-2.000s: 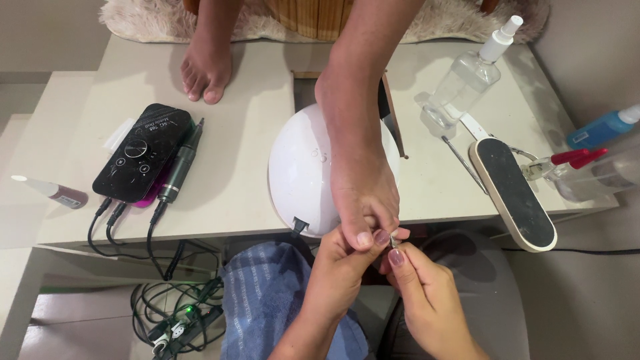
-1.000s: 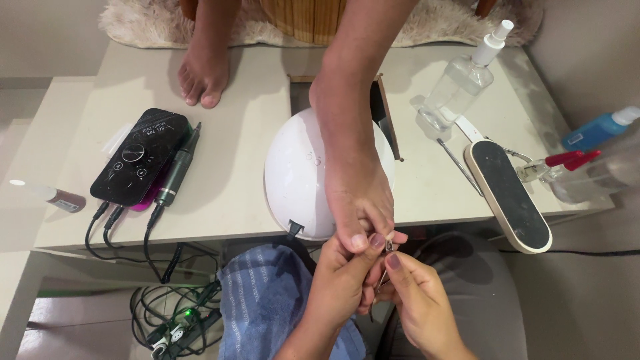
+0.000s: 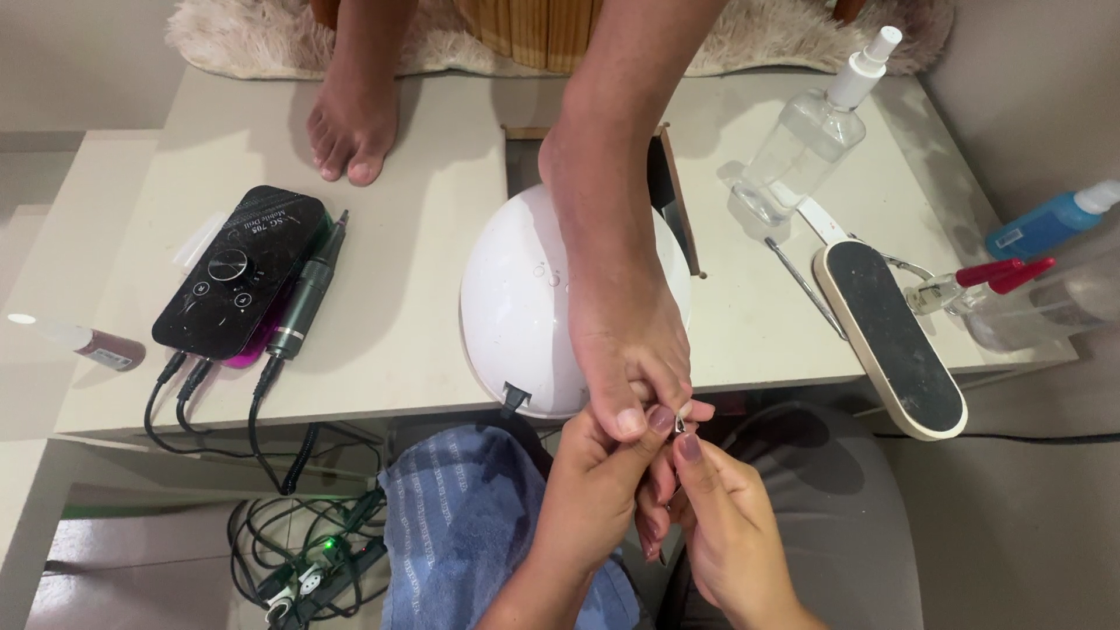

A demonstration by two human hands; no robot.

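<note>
Another person's foot (image 3: 617, 297) rests over a white domed nail lamp (image 3: 516, 297), toes toward me. My left hand (image 3: 604, 472) holds the toes of this foot, its thumb beside the big toe. My right hand (image 3: 726, 516) grips a small metal nipper (image 3: 680, 425), mostly hidden by my fingers, with its tip at a smaller toe. Whether the tip touches skin or nail is too small to tell. The person's other foot (image 3: 354, 127) stands flat on the pale tabletop (image 3: 420, 262).
A nail drill unit (image 3: 245, 271) with its handpiece (image 3: 306, 297) and a nail polish bottle (image 3: 109, 346) are left. At right are a clear spray bottle (image 3: 801, 144), a metal tool (image 3: 805, 289), a foot file (image 3: 892, 341) and a blue bottle (image 3: 1041, 226). A blue towel (image 3: 464, 525) lies below.
</note>
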